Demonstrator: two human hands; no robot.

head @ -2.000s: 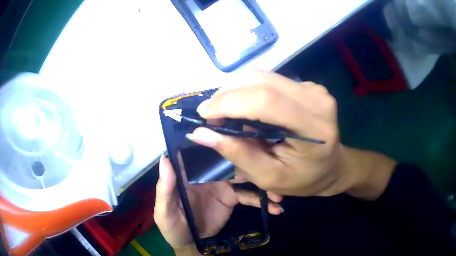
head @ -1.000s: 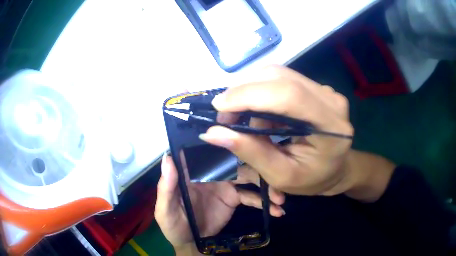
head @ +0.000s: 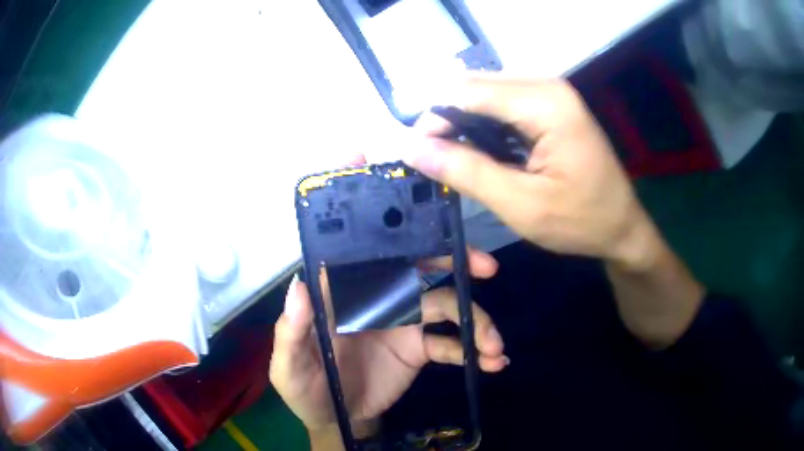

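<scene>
A black phone middle frame (head: 370, 231) is held upright in my left hand (head: 392, 357), whose fingers wrap both long sides from beneath. Gold strips show along its top end, and a glossy dark film (head: 377, 298) fills the upper part of its window. My right hand (head: 547, 167) is above and right of the frame's top right corner, blurred, with a dark object, seemingly the tweezers (head: 483, 134), between its fingers. The tweezer tips are not clearly visible.
Another middle frame (head: 375, 62) lies on the glaring white bench (head: 212, 106), partly behind my right hand. A clear disc dispenser (head: 66, 211) with an orange part (head: 97, 379) stands at left. Red stools (head: 661, 114) stand on the green floor.
My right hand has moved up and right, off the held frame's top left corner, turning the tweezers away. The frame's solid top plate is uncovered; the frame has shifted slightly.
</scene>
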